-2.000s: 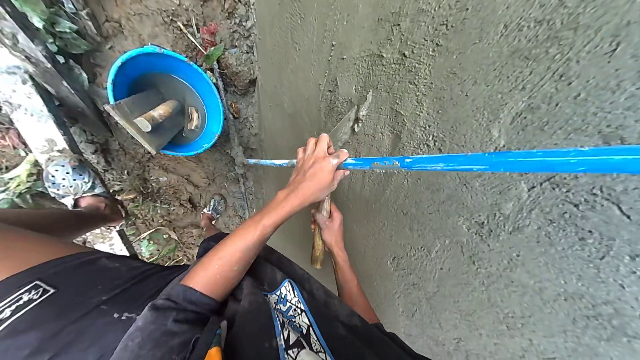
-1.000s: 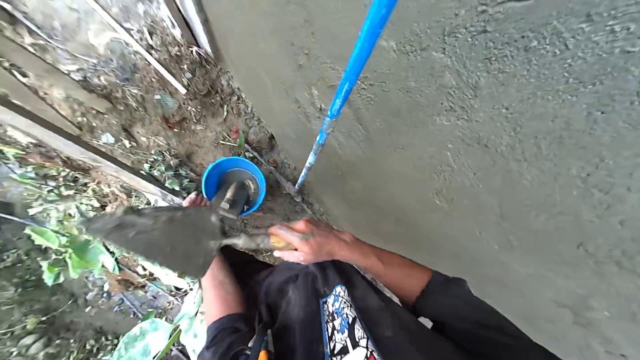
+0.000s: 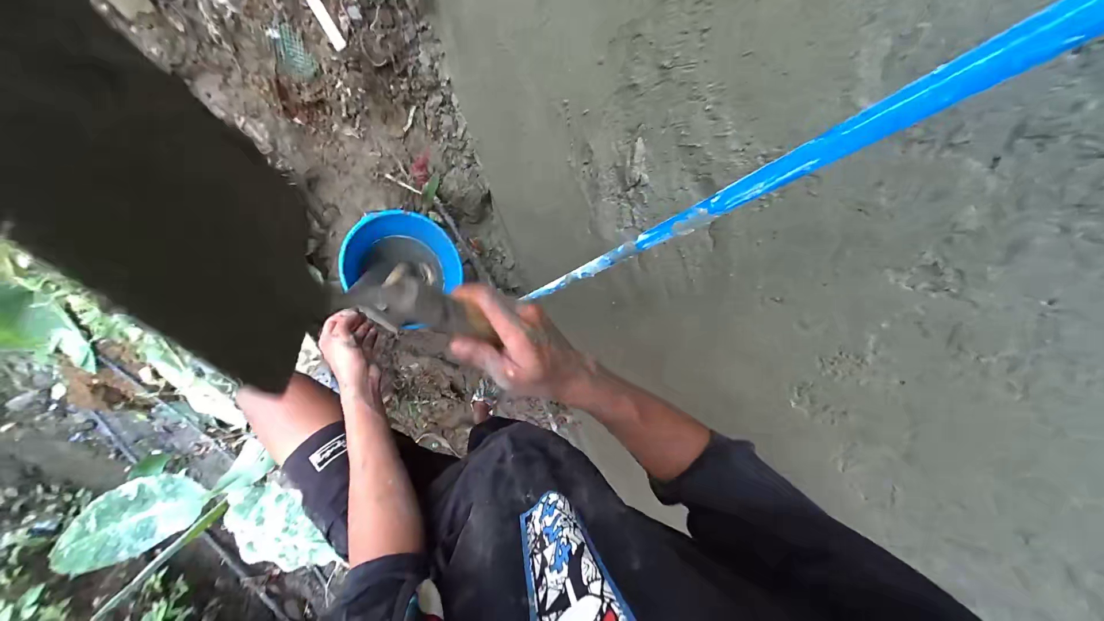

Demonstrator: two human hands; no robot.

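My right hand (image 3: 522,345) is closed around the wooden handle of a trowel. The trowel's broad dark blade (image 3: 164,198) looms large at the upper left, close to the camera. My left hand (image 3: 349,345) is just below the trowel's neck, fingers curled; whether it holds anything is unclear. Behind the trowel, a blue bucket (image 3: 354,246) stands on the ground with murky water and a partly hidden tool in it. A blue pipe (image 3: 819,151), smeared with mortar near its lower end, runs diagonally across the grey mortar-covered wall (image 3: 759,362), to the right of my right hand.
Muddy ground (image 3: 345,164) with debris lies along the wall's base. A scrap of green mesh (image 3: 293,52) and a white strip (image 3: 326,21) are at the top. Broad leaves (image 3: 129,522) and plants are at the lower left, beside my bent leg.
Two seconds ago both hands were against the wall by the pipe; now the trowel is away from it in my right hand, and my left hand is lower left, near the bucket. The view has turned.
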